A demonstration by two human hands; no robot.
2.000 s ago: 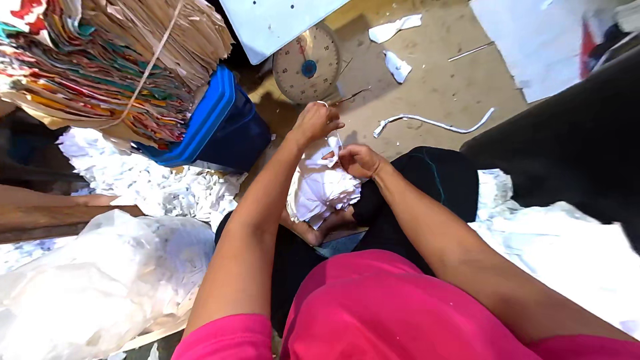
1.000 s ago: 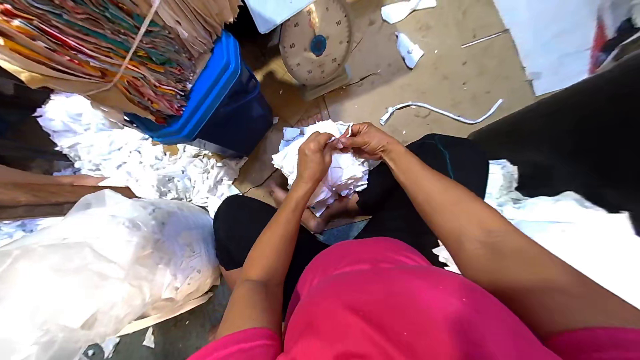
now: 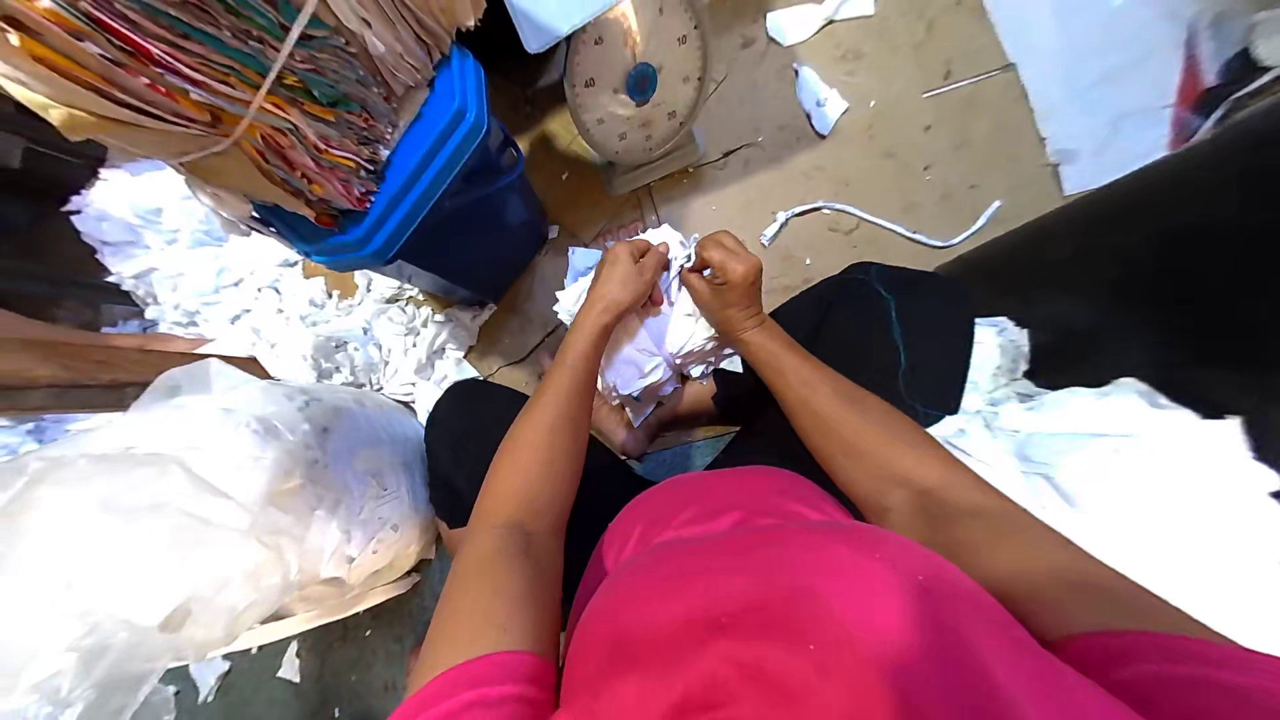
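Observation:
A bundle of crumpled white paper or cloth scraps [image 3: 640, 355] sits between my knees, above my bare feet. At its top left my left hand [image 3: 630, 280] grips some of the white material, fingers curled. My right hand [image 3: 725, 280], closed in a pinch at the bundle's upper right, holds a small twisted white end. The two hands are a short way apart. Whether the pinched end is a tie or part of the bundle, I cannot tell.
A blue plastic bin [image 3: 470, 190] with stacked folded papers [image 3: 330, 90] stands upper left, near a round dial scale [image 3: 640, 85]. White scraps [image 3: 340, 330] and a plastic bag [image 3: 230, 490] lie left. A white cord [image 3: 890, 220] lies on the floor; white sheets [image 3: 1120, 480] are at right.
My hands, touching each other over the bundle one second ago, have moved slightly apart. The view has shifted a little.

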